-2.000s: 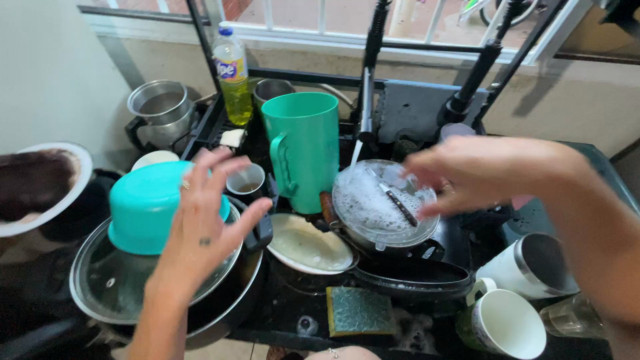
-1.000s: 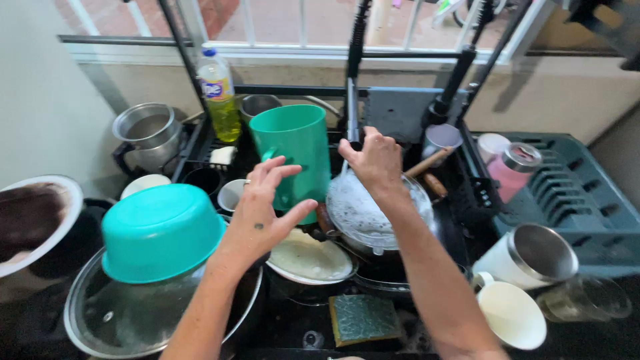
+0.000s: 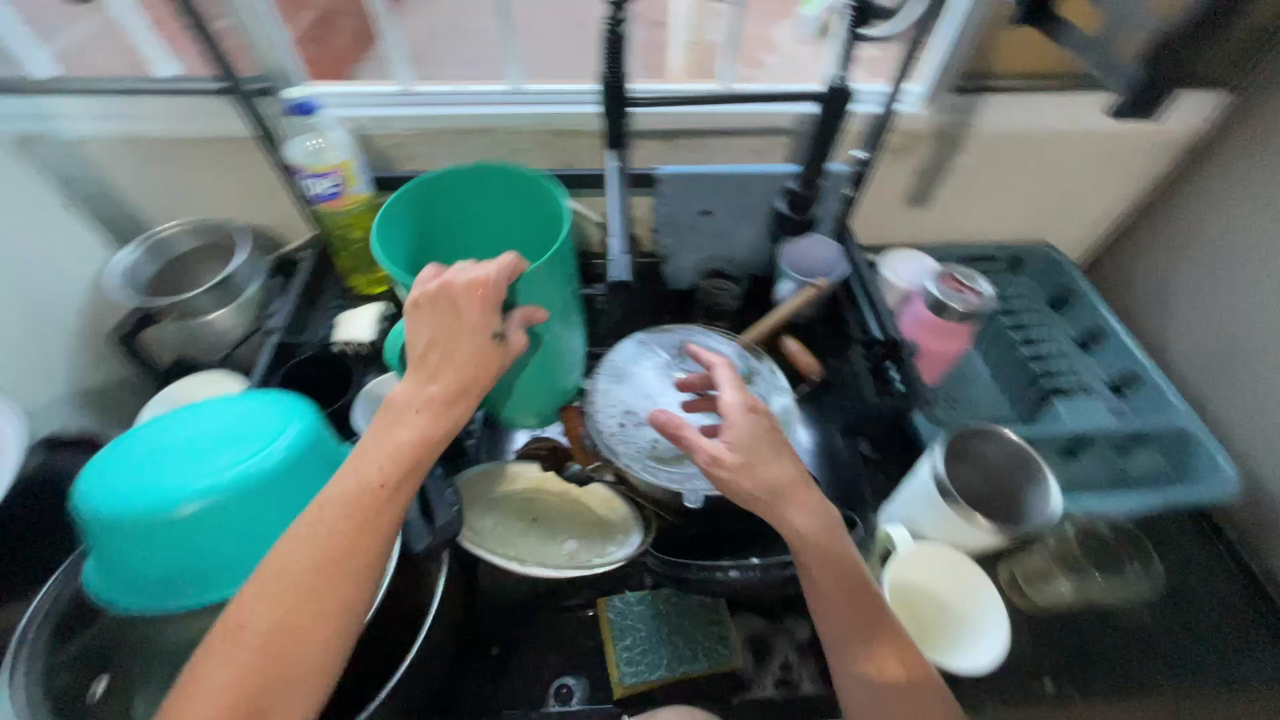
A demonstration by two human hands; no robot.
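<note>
My left hand (image 3: 470, 335) is at the green plastic pitcher (image 3: 545, 330), its fingers over the near side of the rim; whether it grips the wall is not clear. Over a round vessel covered in suds (image 3: 640, 400) hangs my right hand (image 3: 735, 430), fingers apart and holding nothing. A wooden handle (image 3: 785, 312) sticks out behind that vessel. Just left of it lies a pale oval dish (image 3: 550, 525). Nearer to me rests a green and yellow scouring sponge (image 3: 670, 640).
At left, a turquoise plastic bowl (image 3: 210, 490) sits upside down on a glass lid; behind are a metal pot (image 3: 190, 290) and a dish soap bottle (image 3: 335, 190). At right are a white mug (image 3: 945, 605), a steel-lined tumbler (image 3: 970, 490), a clear glass (image 3: 1080, 565) and a dish rack (image 3: 1120, 400).
My left hand has moved up to the pitcher's rim. My right hand has come down from the black faucet's handle area to over the suds. The dark-handled utensil seen earliest no longer shows.
</note>
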